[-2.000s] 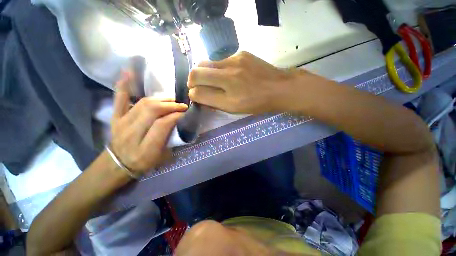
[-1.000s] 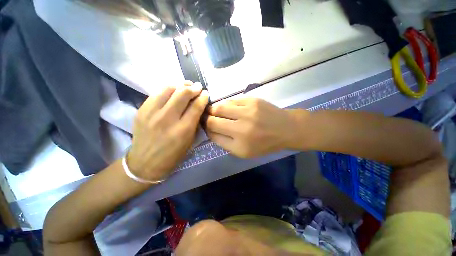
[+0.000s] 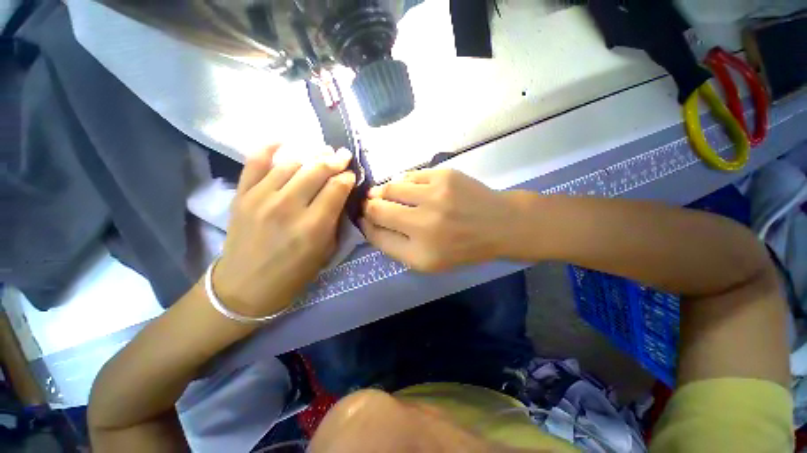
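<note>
A dark strip [image 3: 335,128] runs from the presser foot [image 3: 328,92] down to my fingers, on the edge of a pale garment piece [image 3: 208,97]. Its dark grey panels [image 3: 97,168] lie heaped at the left. My left hand [image 3: 288,212] lies over the strip with bent fingers, its fingertips holding it. My right hand [image 3: 429,219] pinches the strip's right edge just below the left fingertips. The two hands almost touch. The strip's lower end is mostly hidden by the hands. The ribbed dark knob [image 3: 383,92] is above my right hand, beside the needle.
Scissors with a yellow and a red loop [image 3: 713,142] lie at the right. Loose black strips [image 3: 472,26] lie at the top. The ruler-marked edge [image 3: 611,180] crosses in front. A blue crate [image 3: 624,310] and cloth heaps are below. A dark rectangular object [image 3: 783,55] is far right.
My hands have moved from near the needle to lower down the strip, closer to the table edge. My right hand has shifted down beside the left. In the last second they have moved only slightly.
</note>
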